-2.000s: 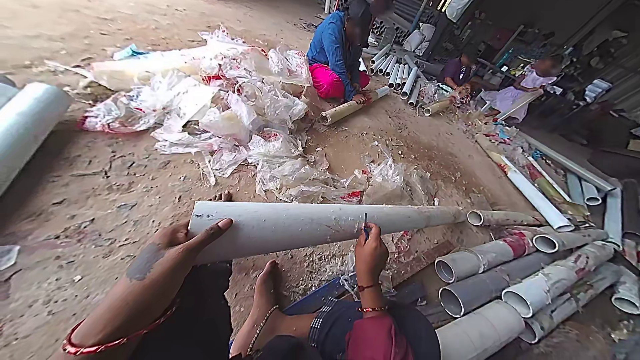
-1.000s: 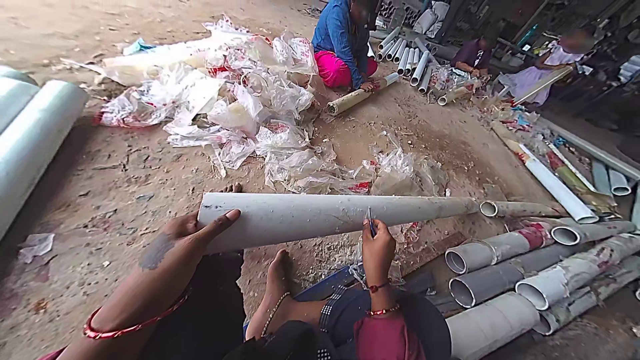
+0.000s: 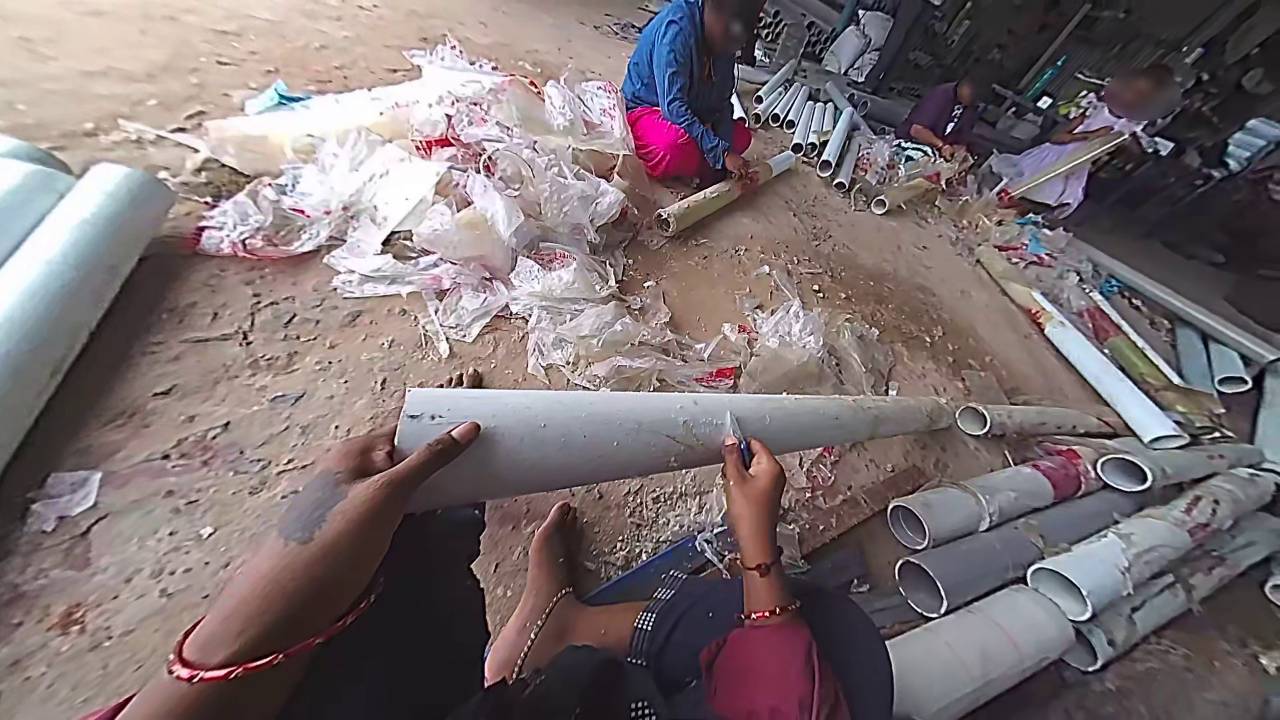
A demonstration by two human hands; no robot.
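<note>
A long whitish plastic pipe (image 3: 600,435) lies crosswise over my lap, its near end at the left. My left hand (image 3: 400,465) grips that end, thumb on top and fingers behind it. In my right hand (image 3: 752,480) is a small knife (image 3: 737,436) with a dark blue handle, its blade upright against the side of the pipe. Small pale flecks sit on the pipe's surface near the blade. The fingers of the left hand are partly hidden behind the pipe.
Crumpled plastic film (image 3: 500,220) is heaped ahead. Several pipes (image 3: 970,560) are stacked at the right, and large pale pipes (image 3: 80,270) lie at the left. A person in a blue shirt (image 3: 665,75) crouches over another pipe (image 3: 725,195); more people sit at the back right.
Both hands keep their holds on the pipe and the knife. The knife stays near the same part of the pipe. The view has shifted slightly.
</note>
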